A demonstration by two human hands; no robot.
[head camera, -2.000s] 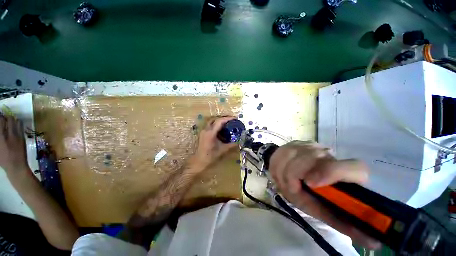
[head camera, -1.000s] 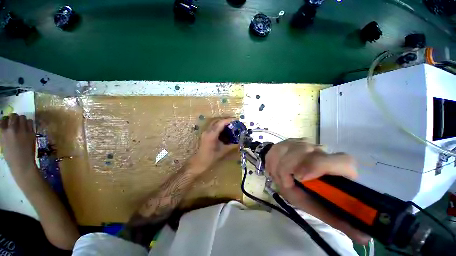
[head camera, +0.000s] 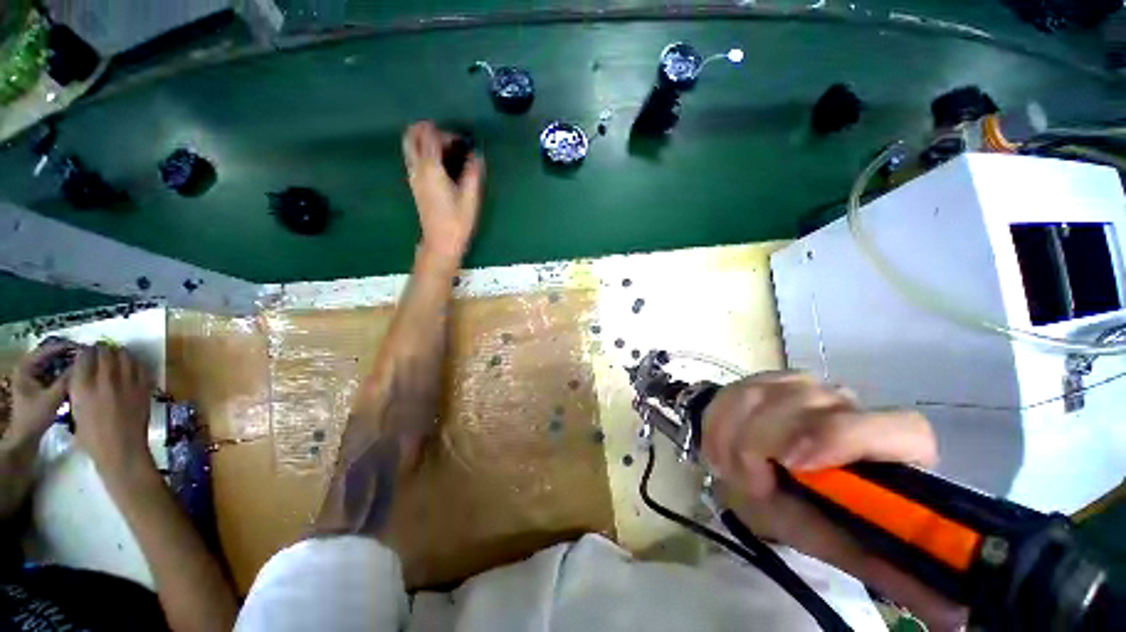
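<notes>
My left hand (head camera: 442,198) reaches out over the green conveyor belt with its fingers around a dark motor unit (head camera: 458,156), which is partly hidden by the hand. Whether the unit is lifted off the belt I cannot tell. My right hand (head camera: 809,432) is closed on the black electric screwdriver with an orange panel (head camera: 889,511). Its silvery nozzle (head camera: 658,382) is over the cream sheet, with no unit under it. Small dark dots lie on the sheet and the brown board (head camera: 519,494).
Several dark motor units stand or lie on the green belt (head camera: 371,111). A white feeder box (head camera: 901,296) with a clear tube is at the right. A neighbour's hands (head camera: 105,401) work over a white sheet at the left. A black cable hangs by the nozzle.
My left hand has left the nozzle and moved up and left over the belt. The unit under the nozzle is gone. The view has shifted, showing more belt. The right hand still holds the screwdriver.
</notes>
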